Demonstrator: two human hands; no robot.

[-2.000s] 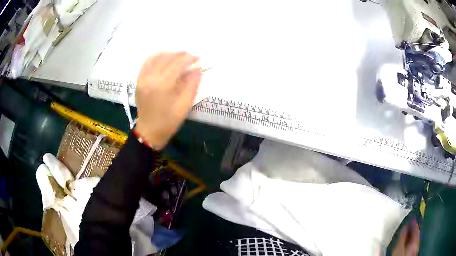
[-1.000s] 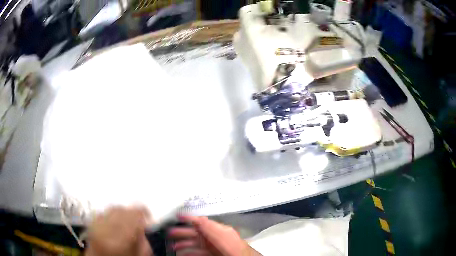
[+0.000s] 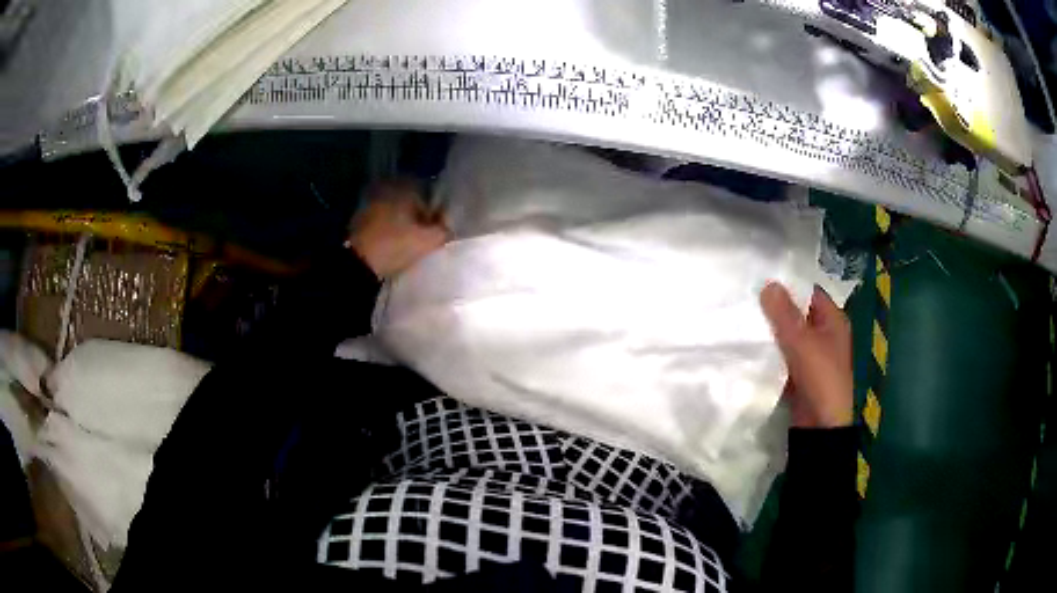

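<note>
A white cloth piece (image 3: 580, 313) lies across my lap below the table edge, with soft folds. My left hand (image 3: 396, 229) is at its upper left edge, with the fingers curled on the fabric. My right hand (image 3: 815, 350) holds its right edge, with the thumb on top and the other fingers partly hidden. A stack of off-white cut panels (image 3: 232, 64) lies on the table at the upper left, its corner and a thin strip hanging over the edge.
The ruler-marked table edge (image 3: 522, 99) crosses above the cloth. The machine bed with its yellow edge (image 3: 953, 99) is at the upper right, with a red cord beside it. A brown carton (image 3: 110, 295) with white cloth (image 3: 116, 405) stands at the left.
The view has tilted down to the lap. Both hands have moved from the table edge to the white cloth on the lap and now hold its left and right sides.
</note>
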